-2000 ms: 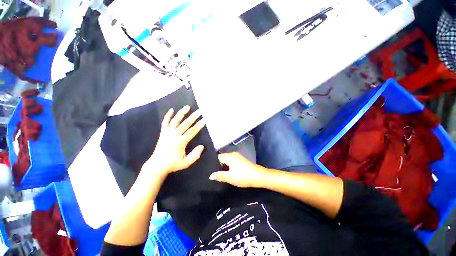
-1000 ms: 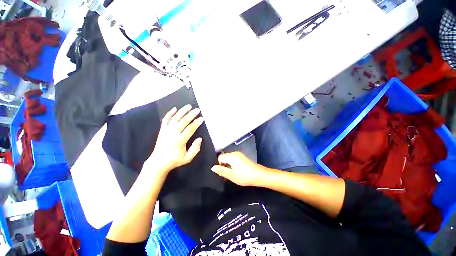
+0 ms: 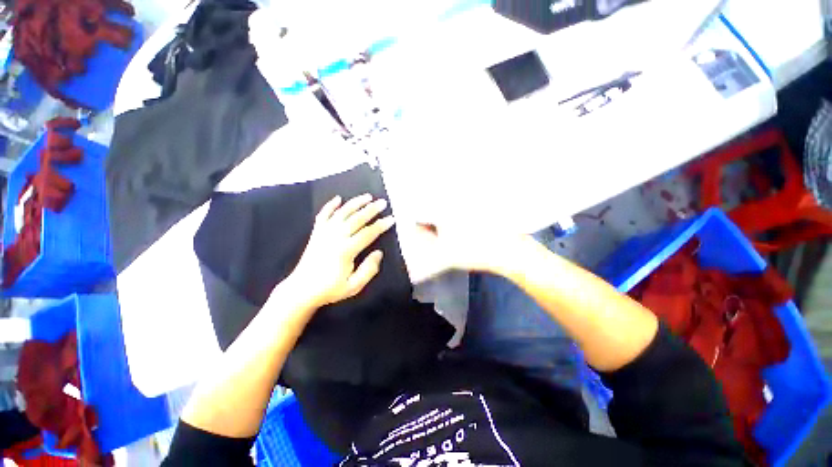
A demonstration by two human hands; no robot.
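A black garment panel [image 3: 274,242] lies on the white table and hangs into my lap, its upper corner by the presser foot and needle [image 3: 372,146] of the white sewing machine. My left hand [image 3: 345,251] rests flat on the panel with fingers spread, just below the needle area. My right hand [image 3: 433,254] is at the panel's right edge by the table's front edge; it is overexposed, and its fingers and any grip cannot be made out. The panel's lower end merges with my black shirt.
Dark grey cut panels [image 3: 187,150] lie at the table's far left. A black rectangle [image 3: 519,75] and thin dark tools [image 3: 599,91] lie on the machine bed. Blue bins with dark red pieces stand at left [image 3: 82,214] and right [image 3: 794,388]. A red stool [image 3: 757,182] stands at the right.
My right hand has moved up along the panel's right edge, closer to the needle. My left hand stays flat on the panel. The camera view has shifted, so the table sits differently in frame.
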